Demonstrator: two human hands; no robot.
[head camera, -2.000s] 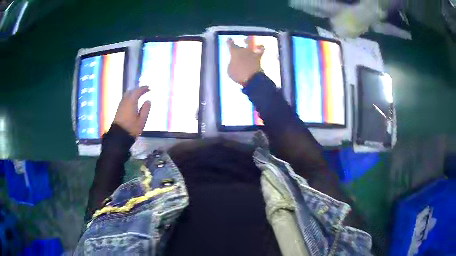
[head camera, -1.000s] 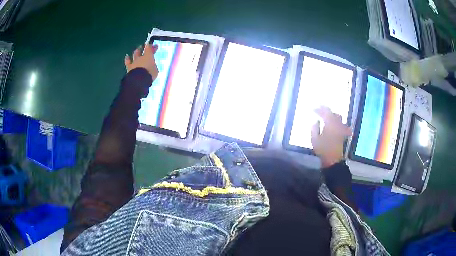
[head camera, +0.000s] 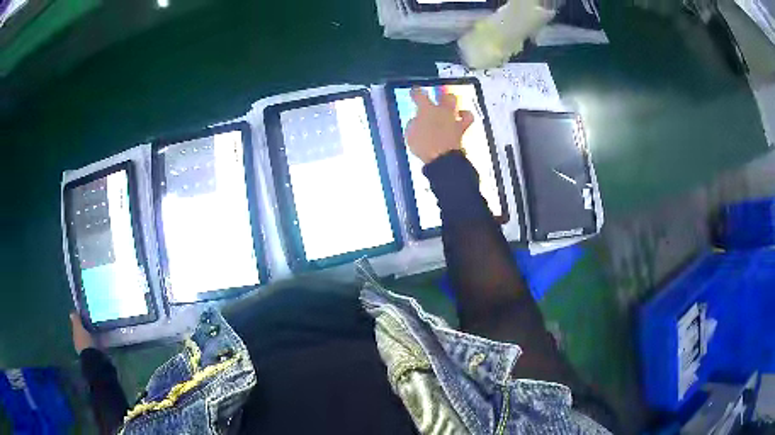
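Several tablets lie in a row on white sheets on the dark green bench. The leftmost tablet (head camera: 110, 246), the second tablet (head camera: 209, 212) and the third tablet (head camera: 340, 183) show grey and white lit screens. My right hand (head camera: 438, 127) is over the upper part of the fourth tablet (head camera: 455, 191), fingers spread and holding nothing; its screen is bright with a coloured strip. My left hand (head camera: 82, 333) is small and partly hidden at the lower left corner of the leftmost tablet; its fingers are not clear. A dark-screened tablet (head camera: 557, 174) lies at the right end.
A stack of tablets in white wrapping (head camera: 425, 24) and a pole with yellowish wrapping (head camera: 501, 34) stand at the far side. A paper with writing (head camera: 527, 82) lies behind the right tablets. Blue crates (head camera: 680, 331) stand on the floor at the lower right.
My right hand has moved from the third tablet to the top of the fourth. My left hand has moved down from the leftmost tablet's top. The three left screens now show grey blocks. The camera view has shifted.
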